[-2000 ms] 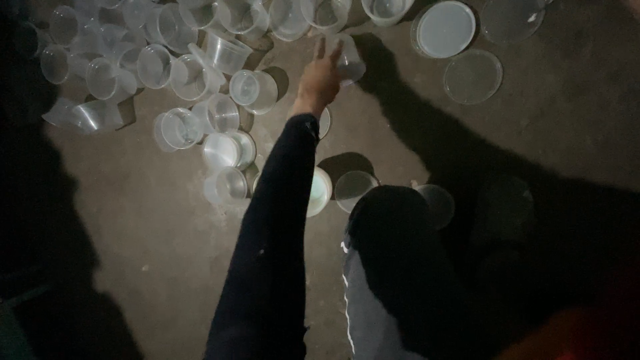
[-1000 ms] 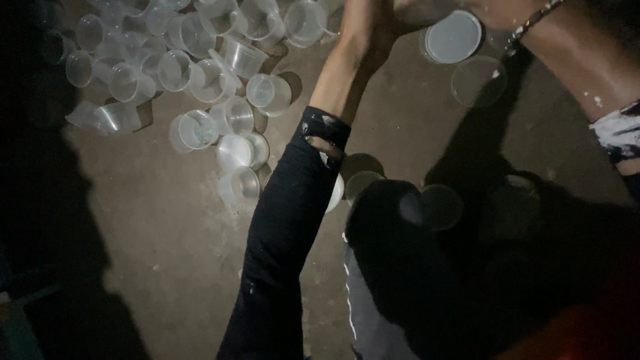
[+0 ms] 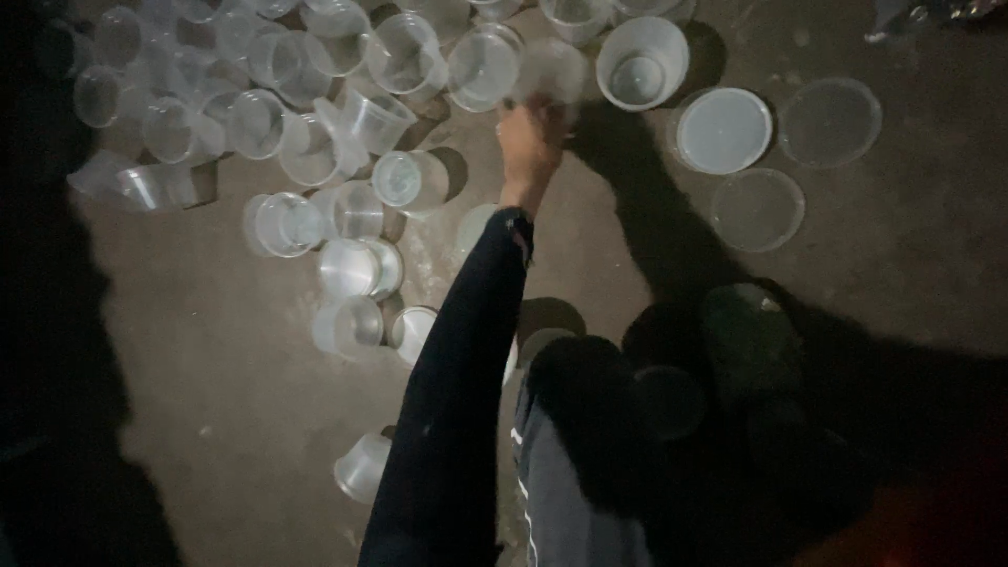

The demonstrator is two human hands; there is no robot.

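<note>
My left hand (image 3: 531, 142), in a dark sleeve, grips a translucent plastic tub (image 3: 555, 71), blurred by motion, at the upper middle. Just left of it lies an open translucent tub (image 3: 483, 69), and to its right stands a whitish round tub (image 3: 642, 64). A white round lid (image 3: 724, 131) lies farther right, with a clear lid (image 3: 830, 123) beside it and another clear lid (image 3: 758, 210) below. My right hand is out of view.
Many translucent tubs (image 3: 256, 124) spread over the upper left of the dull floor (image 3: 236, 378). A tub (image 3: 364, 468) lies beside my left sleeve. My knee (image 3: 575, 378) is at the lower middle, and dark shadows cover the lower right.
A second ago both hands were together at the top edge; now the right hand has left the view and the left is lower, on a tub.
</note>
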